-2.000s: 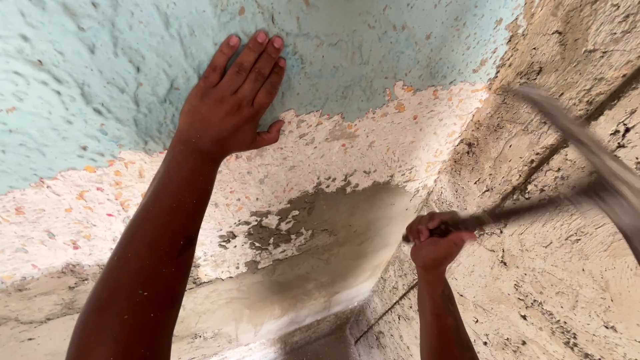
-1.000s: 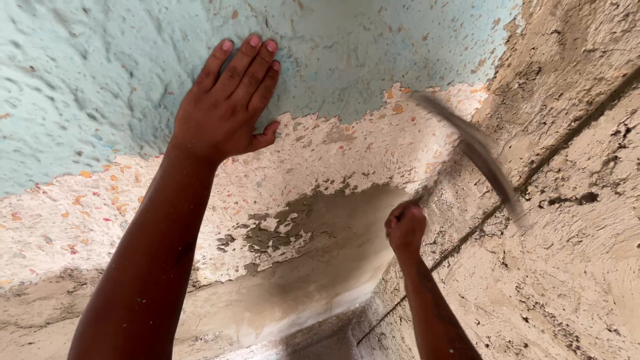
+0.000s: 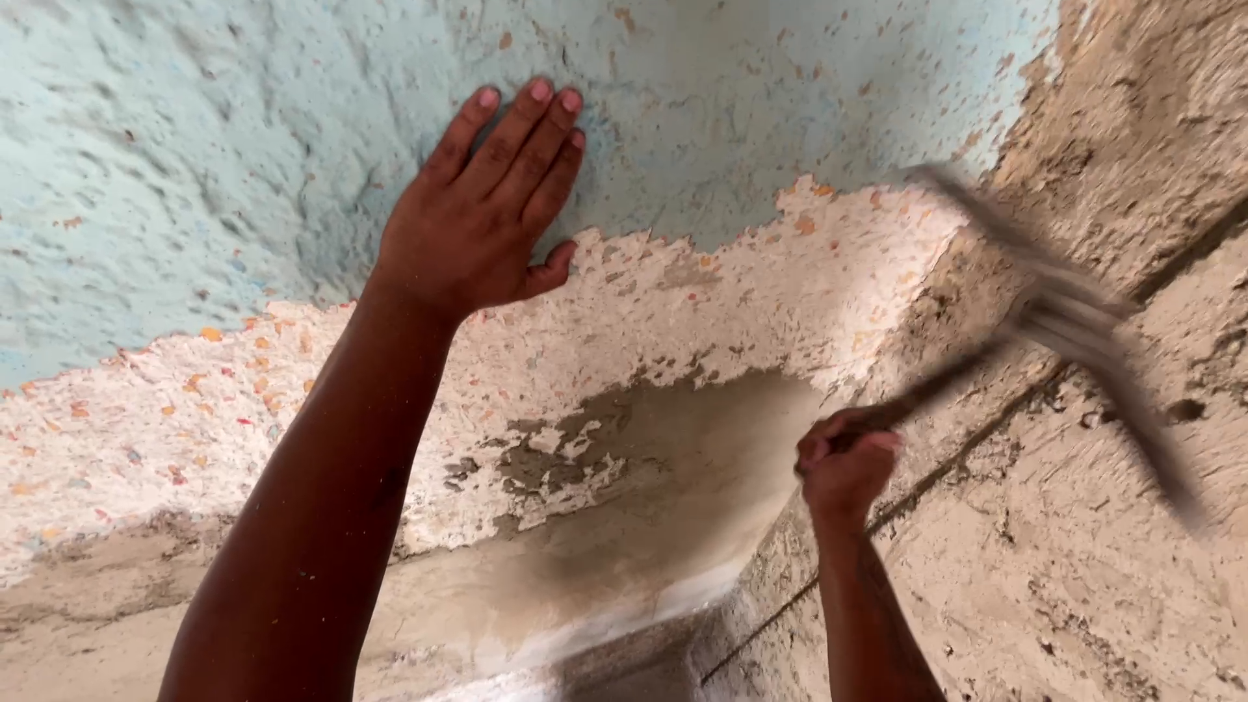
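Observation:
My left hand (image 3: 487, 205) lies flat, fingers extended, on a wall surface with flaking light blue paint (image 3: 712, 117), just above the ragged edge where the paint ends. My right hand (image 3: 846, 463), at the lower right, is closed around the handle of a pick (image 3: 1058, 317) with a long, narrow, curved double-ended head. Motion blurs the head, which is in front of the rough plaster to the right; whether it touches anything I cannot tell. Between my hands runs a band of whitish chipped plaster (image 3: 702, 302) with orange and red flecks.
A smooth grey-brown patch (image 3: 702, 439) borders the whitish band. On the right, a rough plastered wall (image 3: 1072, 546) meets the painted surface at a corner, and a long dark groove (image 3: 960, 453) runs diagonally across it. A pale ledge (image 3: 624, 619) shows at the bottom.
The pick in my right hand has swung about, its head shifting and turning between frames. My right hand moved up and left, then slightly right and down. My left hand has stayed on the blue surface.

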